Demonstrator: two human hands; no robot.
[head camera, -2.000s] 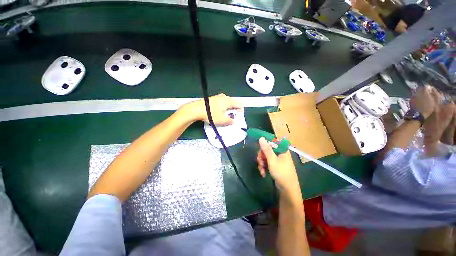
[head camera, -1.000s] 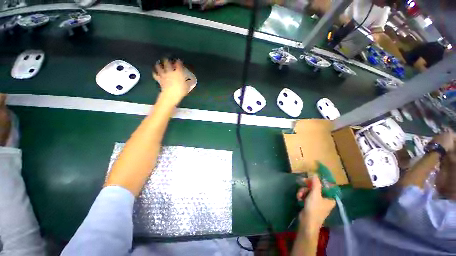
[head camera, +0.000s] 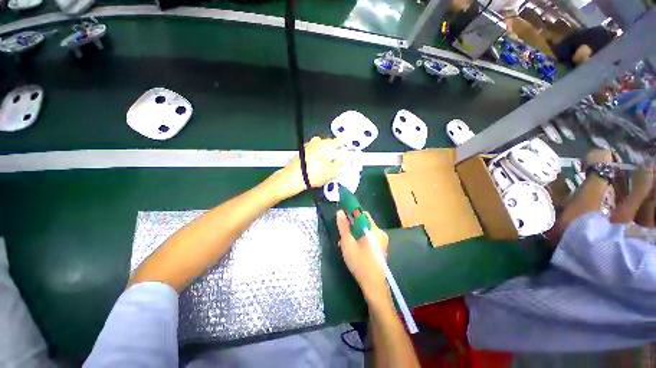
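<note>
A white plastic cover (head camera: 349, 180) is on the bench just below the belt's near white strip. My left hand (head camera: 316, 167) holds it from the left and covers much of it. My right hand (head camera: 362, 244) grips a green hot glue gun (head camera: 352, 210), its nozzle pointing up at the cover; whether the tip touches is unclear. A long translucent glue stick (head camera: 392, 286) trails from the gun's rear toward the lower right. A black power cord (head camera: 293, 79) hangs across my left hand.
A bubble wrap sheet (head camera: 248, 280) lies under my left forearm. More covers (head camera: 160, 113) lie on the conveyor belt (head camera: 237, 93). A cardboard box (head camera: 489, 194) with stacked white shells (head camera: 529, 208) stands right, its flap (head camera: 435, 198) spread out. A slanting post and a person are at right.
My left hand has come back from the belt at left with a cover, to the right and nearer me. The glue gun has moved left and up to that cover.
</note>
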